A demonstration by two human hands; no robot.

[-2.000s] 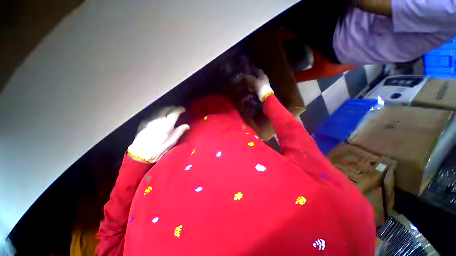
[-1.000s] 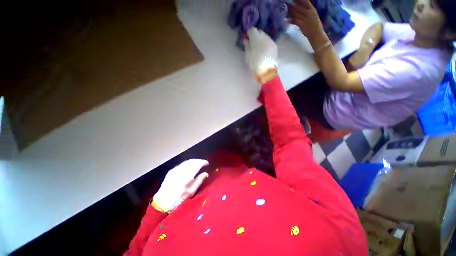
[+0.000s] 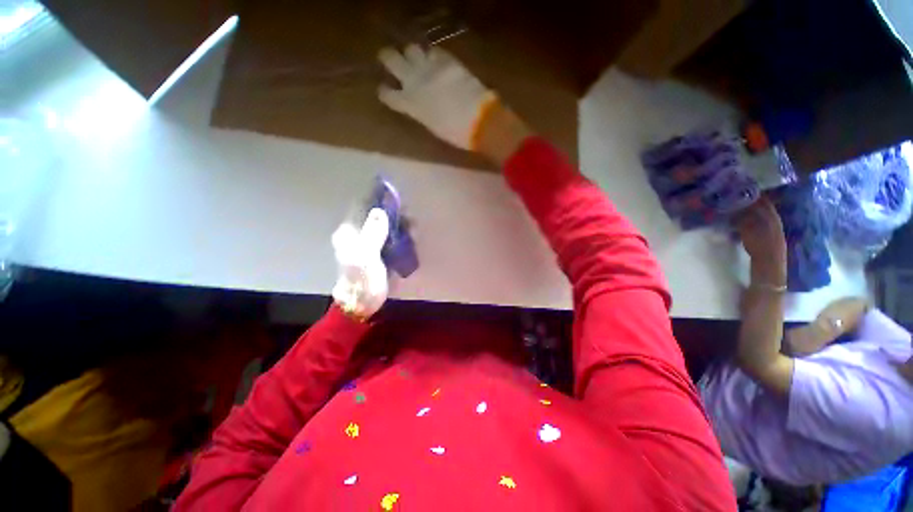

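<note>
My left hand [image 3: 362,262], in a white knitted glove, grips a small purple bundle [image 3: 398,240] just above the front part of the white table [image 3: 471,230]. The bundle has a dark purple lower end and a paler upper end. My right hand [image 3: 432,95], in a white glove with a yellow-orange cuff, is over the brown cardboard [image 3: 300,100]. Its fingers are apart and it holds nothing that I can see. Shiny transparent outlines show on the cardboard beside its fingers.
A pile of purple product [image 3: 696,180] lies on the table to the right, under the hand of a co-worker in lavender [image 3: 831,400]. A clear bag [image 3: 866,200] holds purple goods at the far right. A thin white upright strip [image 3: 193,60] stands at upper left.
The view has turned left. My left hand has come up from my lap to the table and now holds a purple bundle. My right hand has moved from the purple pile to the cardboard.
</note>
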